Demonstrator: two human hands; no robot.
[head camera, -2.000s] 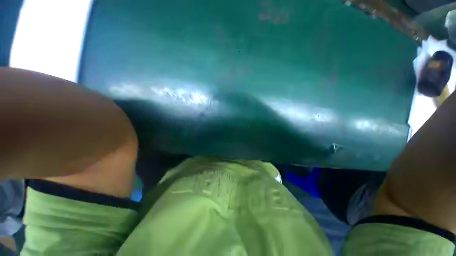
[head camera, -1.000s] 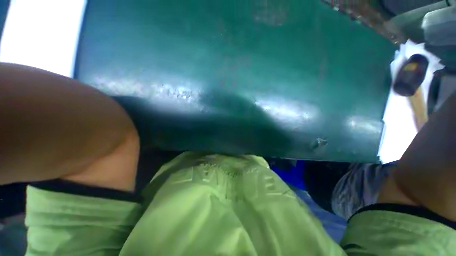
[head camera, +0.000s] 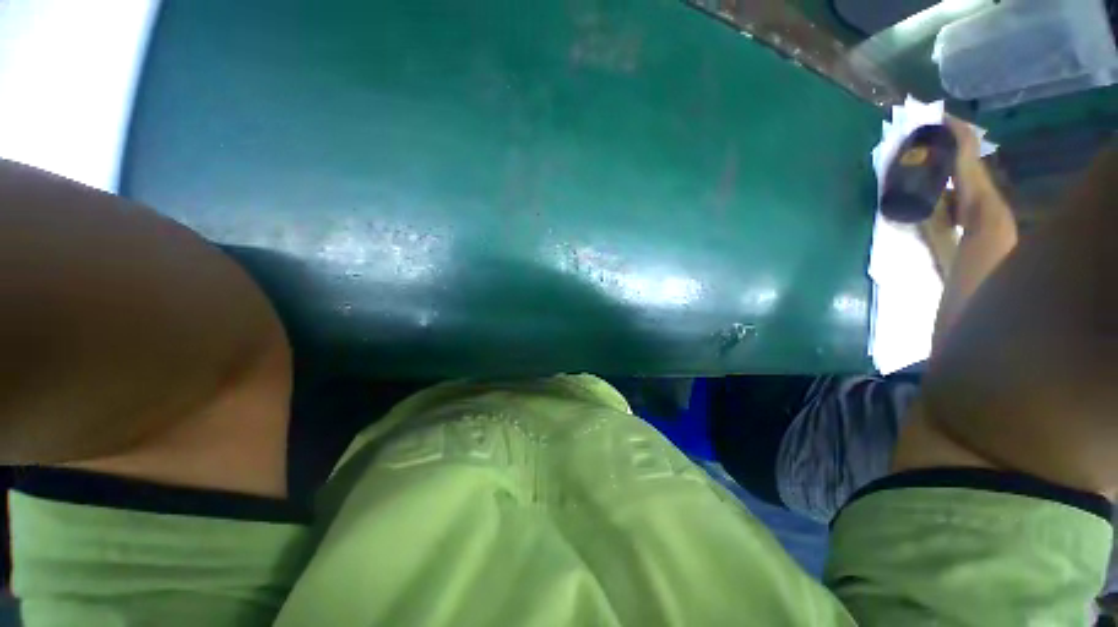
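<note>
My left arm (head camera: 135, 331) crosses the left side, and its hand is out of the picture. My right arm (head camera: 1030, 355) runs up to the right edge, and its hand is not seen. The green bench top (head camera: 490, 159) lies in front of me. A white sheet stack (head camera: 68, 86) lies at its left, cut off by the edge. A mallet (head camera: 920, 174) with a dark head lies over a loose pile of white sheets (head camera: 905, 294) at the right. A bare hand (head camera: 981, 214), seemingly another person's, is at its handle, partly hidden behind my right arm.
A translucent plastic container (head camera: 1027, 52) is at the top right. A worn brownish edge strip (head camera: 809, 47) bounds the bench's far right side. A person's grey clothing (head camera: 846, 447) shows below the bench at the right, near something blue.
The view has shifted right, so the bench, sheets and mallet appear further left. A hand has appeared at the mallet's handle. More of the plastic container shows.
</note>
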